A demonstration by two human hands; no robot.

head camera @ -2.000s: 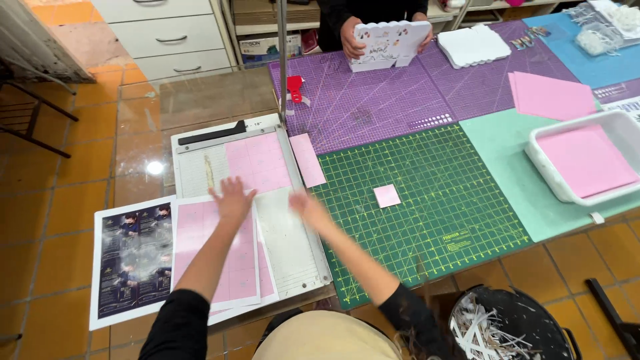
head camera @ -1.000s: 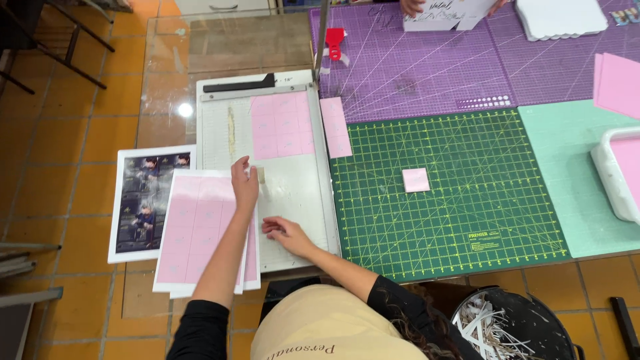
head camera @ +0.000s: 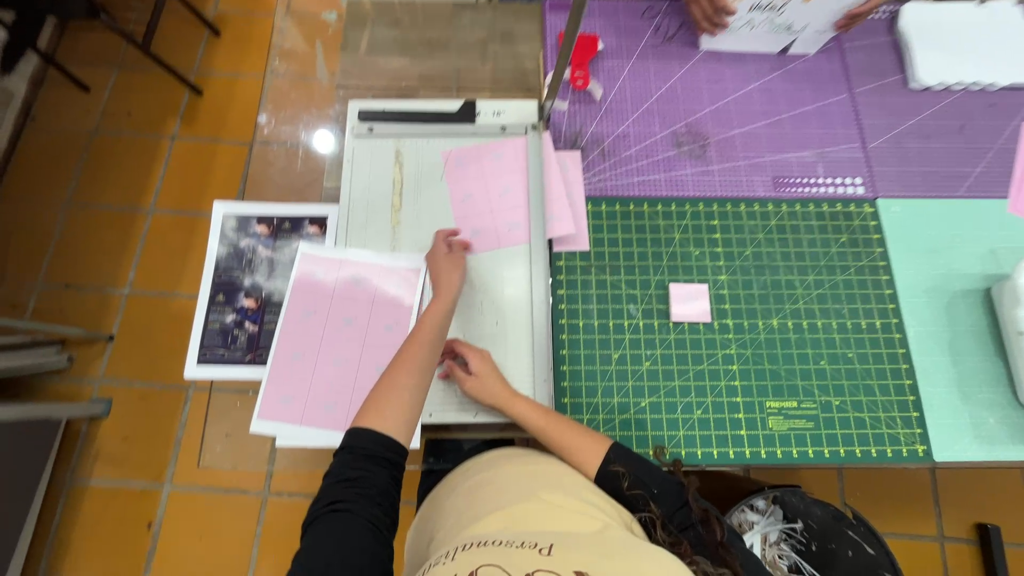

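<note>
A guillotine paper trimmer [head camera: 488,304] lies in front of me, its blade arm [head camera: 566,60] raised at the top right. My left hand [head camera: 448,260] is at the lower left corner of a pink printed sheet [head camera: 490,192], fingers bent; whether it grips the sheet is unclear. The sheet lies slanted on the bed and runs under the metal guard bar [head camera: 538,272]. Lower on the bed rests my right hand [head camera: 474,374], fingers curled, with nothing plainly in it. Pink strips [head camera: 572,200] stick out right of the bar. Larger pink sheets [head camera: 340,340] lie left of my hands.
A dark photo print [head camera: 240,336] lies under the pink sheets. On the green cutting mat [head camera: 768,344] sits a small pink square [head camera: 690,302]. A red tool [head camera: 584,60] lies on the purple mat [head camera: 688,120]. Another person's hands [head camera: 712,14] hold a white printed piece. A bin of paper scraps [head camera: 772,524] stands below.
The pink sheet on the trimmer, straight before, now lies slanted and reaches past the bar. My left hand has moved up to its corner. My right hand stays low on the bed.
</note>
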